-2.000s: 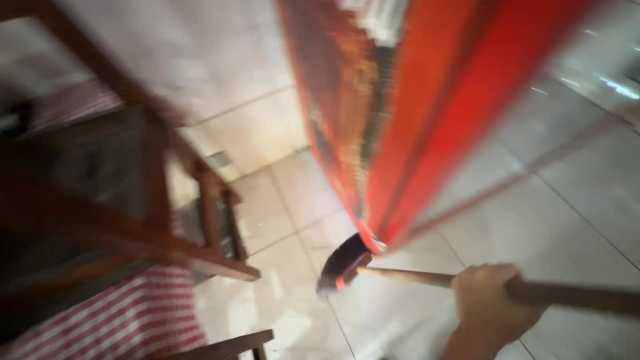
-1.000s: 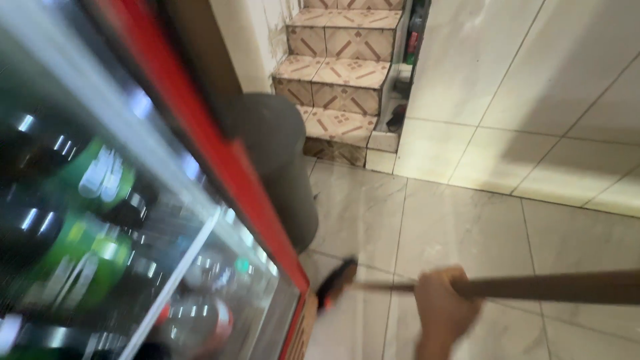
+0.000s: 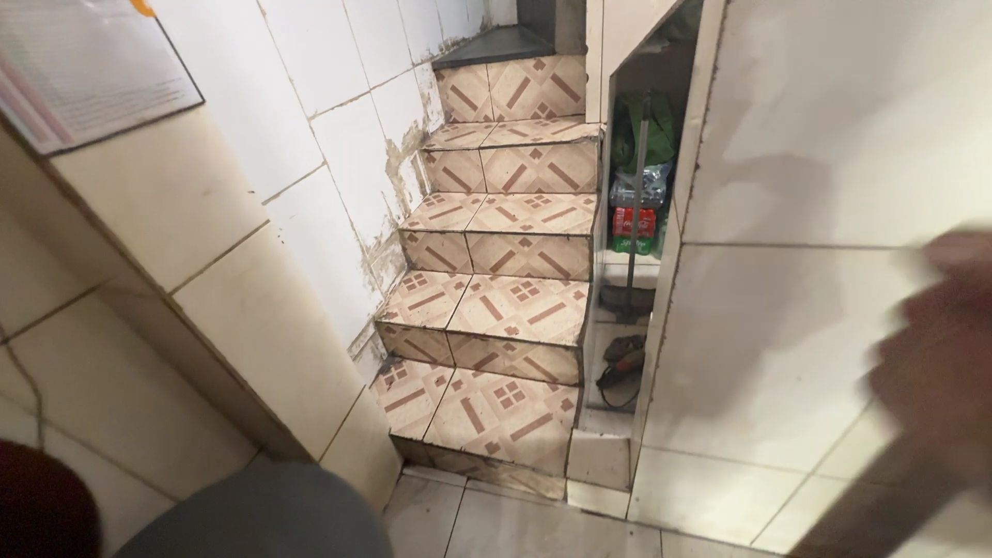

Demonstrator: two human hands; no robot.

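Observation:
At the right edge, my left hand [image 3: 930, 349] is a dark motion blur in front of the cream tiled wall, its forearm rising from the bottom. The fingers look curled, but blur hides whether they grip anything; no broom handle can be made out. My right hand is out of view. Left of the hand, patterned tiled stairs [image 3: 515, 310] climb away from the floor. A narrow recess beside them contains a long-handled dustpan [image 3: 632, 298], packs of soft drink bottles [image 3: 634, 222] and dark footwear [image 3: 622, 364].
A rounded grey object [image 3: 256, 511] and a dark red one [image 3: 43, 504] stand at the lower left. A printed sheet [image 3: 93, 74] hangs on the left wall. The wall [image 3: 333, 209] beside the stairs has peeling patches. Pale floor tiles [image 3: 527, 523] meet the bottom step.
The view has swung to the stairs, and the drinks fridge has left it. My left hand, earlier around a broom handle, now appears at the right edge. The broom head is out of view.

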